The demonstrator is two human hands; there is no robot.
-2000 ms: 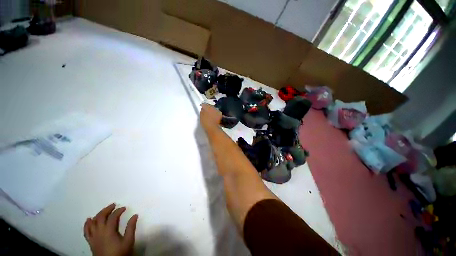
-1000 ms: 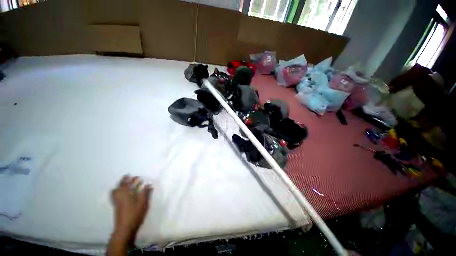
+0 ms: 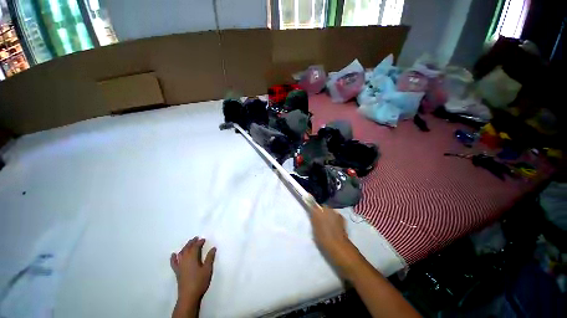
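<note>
My right hand (image 3: 328,228) is closed around the near end of a long white strip (image 3: 267,156). The strip reaches away to the back left, along the left edge of a cluster of grey-and-black pouches (image 3: 314,149), some with red-orange detail. Its far part seems to touch the nearest pouches. My left hand (image 3: 193,267) is empty, fingers spread, over or on the white table cloth (image 3: 155,186). Clear bags with dark print (image 3: 38,267) show faintly on the cloth at the lower left.
Red-and-white striped cloth (image 3: 429,199) lies to the right. Filled pale blue and pink bags (image 3: 388,93) and a red object (image 3: 281,93) sit at the back. Scattered tools (image 3: 497,164) lie at the right. Cardboard (image 3: 186,56) lines the back edge.
My view has turned. The pouches at the cluster's left edge have shifted towards the rest. My right hand, nearly out of view a second ago, now grips the strip nearer the cluster.
</note>
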